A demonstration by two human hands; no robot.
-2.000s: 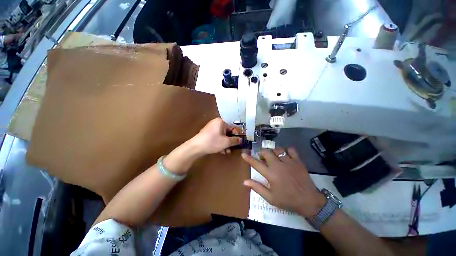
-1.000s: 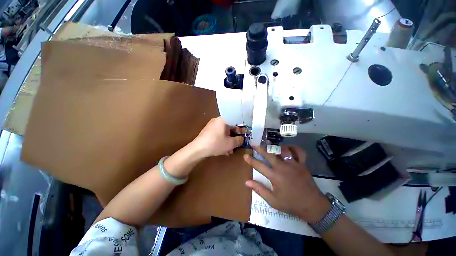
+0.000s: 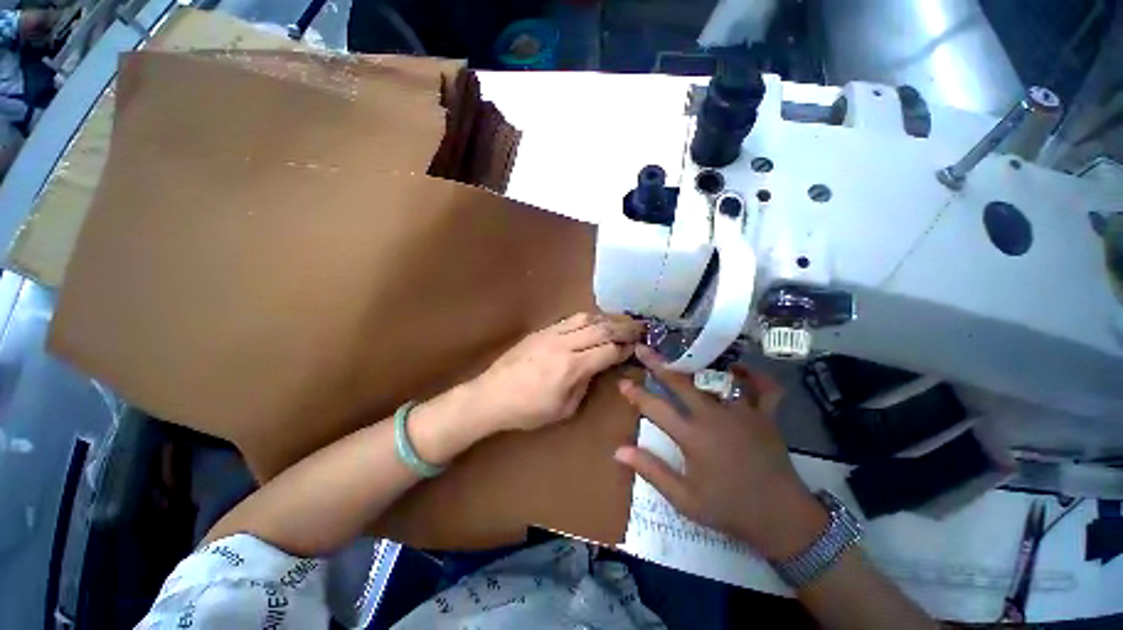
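Observation:
The brown cut panel (image 3: 333,295) lies spread left of the white sewing machine (image 3: 899,271) and runs under my left hand. My left hand (image 3: 554,373) rests on the panel's right part, fingertips together at the presser foot and needle (image 3: 655,332); whether they pinch the fabric or a label is hidden. My right hand (image 3: 714,455) lies at the panel's right edge, fingers apart, index fingertip close to the left fingertips. Its thumb is below on the edge. No label can be made out at the needle.
A panel stack (image 3: 478,135) shows its layered edges behind the panel. Black label bundles (image 3: 911,431) lie under the machine arm. Snips (image 3: 1025,560) lie at the right on the table, with small black pieces (image 3: 1105,532) beyond. A printed scale (image 3: 677,523) runs along the front edge.
The view has shifted, so the machine sits further right. My left fingers have changed from a curled grip to a flatter, more extended pose at the foot. My right hand stays beside them.

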